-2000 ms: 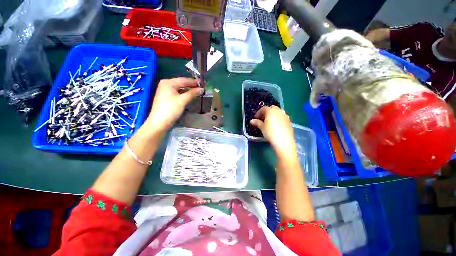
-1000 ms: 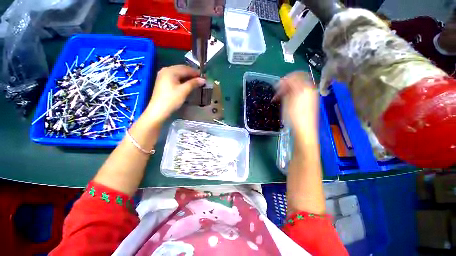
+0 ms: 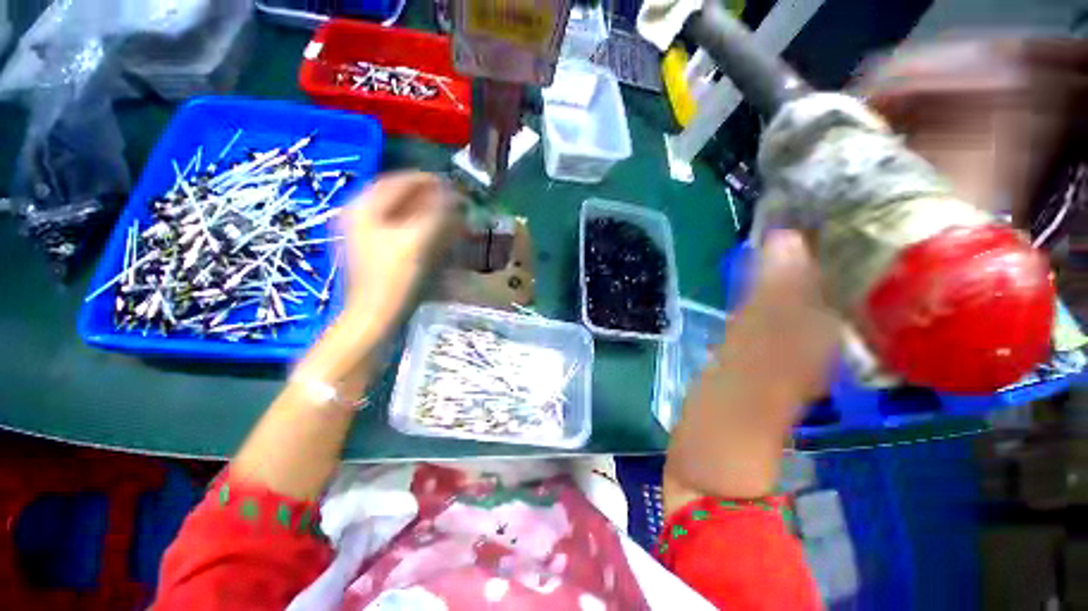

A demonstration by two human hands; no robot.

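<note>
My left hand (image 3: 400, 227) is blurred, between the blue tray and the steel fixture (image 3: 487, 248); whether it holds a shaft cannot be seen. The dark ram (image 3: 494, 131) hangs above the fixture, under the press head (image 3: 511, 36). My right hand (image 3: 785, 281) is blurred beside the wrapped press lever (image 3: 865, 155) with its red ball knob (image 3: 964, 308); its fingers are unclear and contact cannot be told. The tub of pale shafts (image 3: 495, 382) lies nearest my body. The tub of black rings (image 3: 626, 272) is right of the fixture.
A large blue tray (image 3: 227, 245) heaped with shafts is at left, beside a crumpled plastic bag (image 3: 66, 161). A red tray (image 3: 394, 81) and a clear tub (image 3: 585, 123) stand behind. A clear lid or tub (image 3: 692, 358) is right. A blurred person (image 3: 972, 107) is far right.
My left hand has moved from the fixture to the left. My right hand has moved from the ring tub right to the lever. The view has shifted slightly.
</note>
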